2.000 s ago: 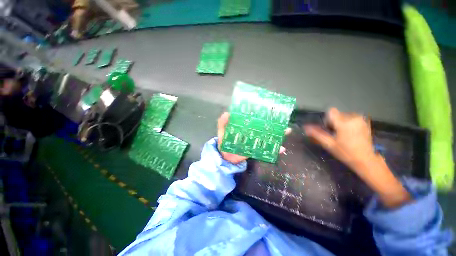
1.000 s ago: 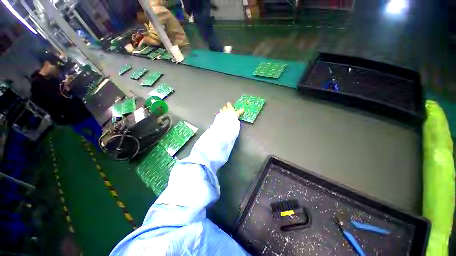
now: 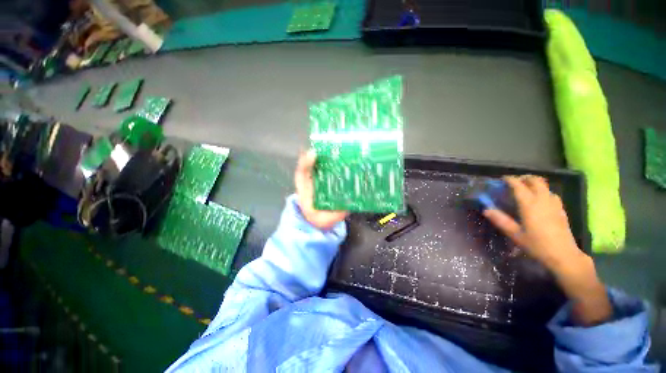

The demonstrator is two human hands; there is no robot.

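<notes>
My left hand [image 3: 315, 195] holds a green circuit board panel [image 3: 358, 149] by its lower left edge, tilted up above the left side of the black tray [image 3: 453, 255]. My right hand [image 3: 537, 218] is over the right part of the tray, thumb and fingers around blue-handled cutters [image 3: 494, 194]; these are blurred and partly hidden by the fingers. A small black tool with a yellow mark [image 3: 394, 222] lies in the tray, partly hidden behind the board. Tiny pale clippings are scattered over the tray floor.
Two green boards [image 3: 201, 229] lie left of the tray, beside dark equipment with a green reel [image 3: 140, 132]. More boards [image 3: 128, 95] lie farther left. A lime-yellow roll [image 3: 584, 131] is at the right. A second black tray [image 3: 453, 33] and a teal mat [image 3: 219, 29] are across the line.
My left hand has come back from the board on the line and now holds a panel up near the tray. My right hand has come into view at the blue cutters.
</notes>
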